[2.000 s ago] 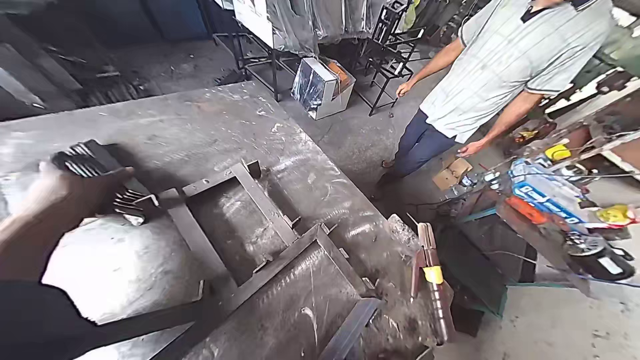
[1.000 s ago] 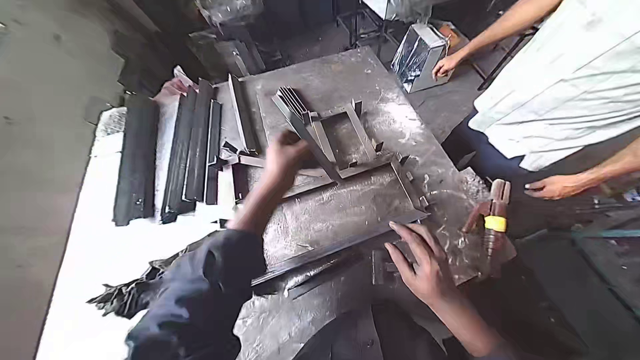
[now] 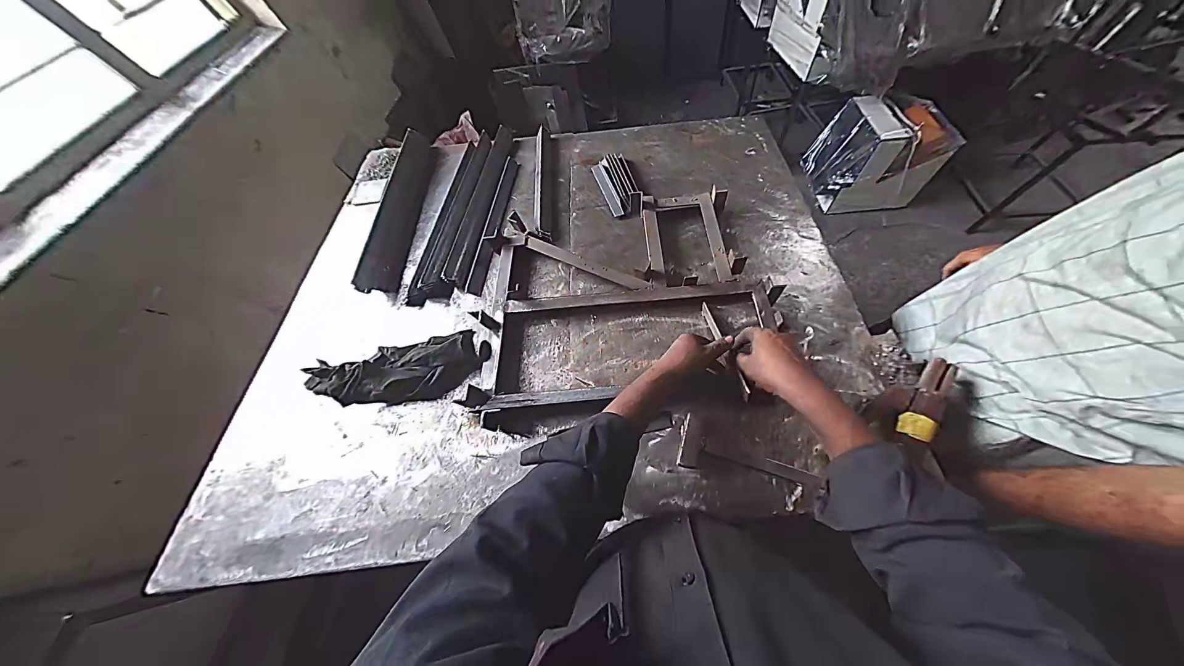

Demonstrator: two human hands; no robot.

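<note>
My left hand [image 3: 692, 359] and my right hand [image 3: 770, 359] meet over the right end of a rectangular angle-iron frame [image 3: 592, 302]. Between them they grip a thin metal bar [image 3: 711, 320], which slants across the frame's opening; the fingers partly hide it. Beyond lies a smaller U-shaped metal frame [image 3: 711, 236], with a bundle of short metal strips [image 3: 615, 185] at its left. A loose flat bar [image 3: 583, 263] slants from the large frame's far left corner towards the smaller frame. Nearer me, an angle piece [image 3: 690, 440] lies on the steel table [image 3: 305, 527].
Long dark angle bars [image 3: 396, 222] and a crumpled black cloth [image 3: 398, 370] lie on the table's left side. At right, a co-worker's hand is near an electrode holder with yellow tape [image 3: 917, 426]. A box [image 3: 879, 157] stands on the floor beyond.
My left hand has moved right, from beside the strip bundle to the frame's right end, where my hands now meet around a thin bar. The co-worker's lower hand has moved to the electrode holder.
</note>
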